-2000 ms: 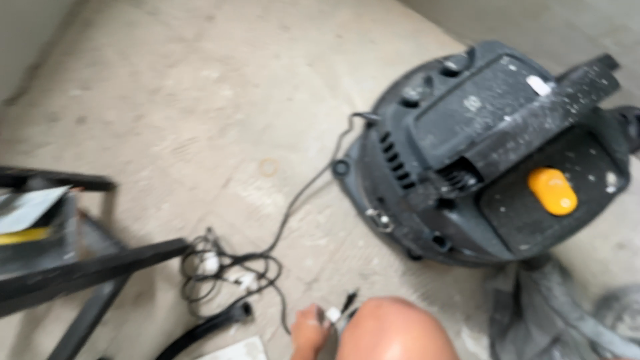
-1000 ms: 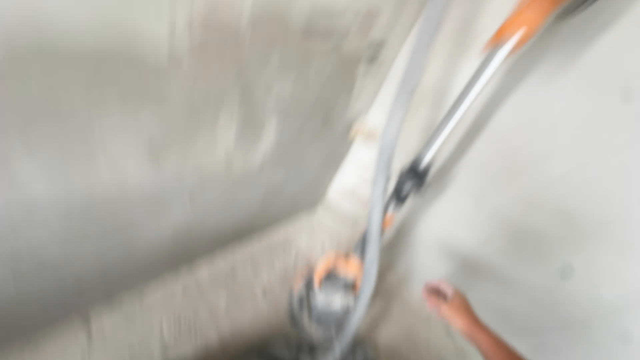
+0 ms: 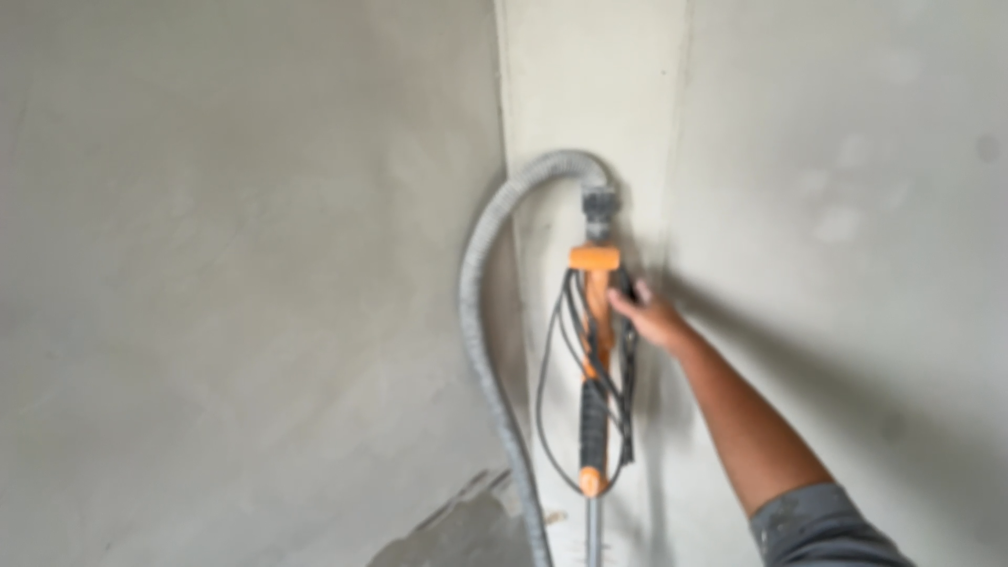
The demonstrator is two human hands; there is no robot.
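Observation:
A long-handled drywall sander with an orange body, black ribbed grip and metal pole stands upright in the wall corner. Looped black power cable hangs from its upper end. From the black connector at its top, a grey corrugated hose arches over to the left and runs down. My right hand is at the right side of the orange body, fingers apart, by the cable loops; blur hides whether it touches them. My left hand is out of view. The sander's lower end is below the frame.
A grey plastered wall fills the left side, and another the right. Between them runs a paler vertical strip. A darker rough patch shows at the bottom, left of the pole.
The view has swung up from the floor, with its black vacuum and cable, to the wall corner. My right hand has come up beside the sander's upper end.

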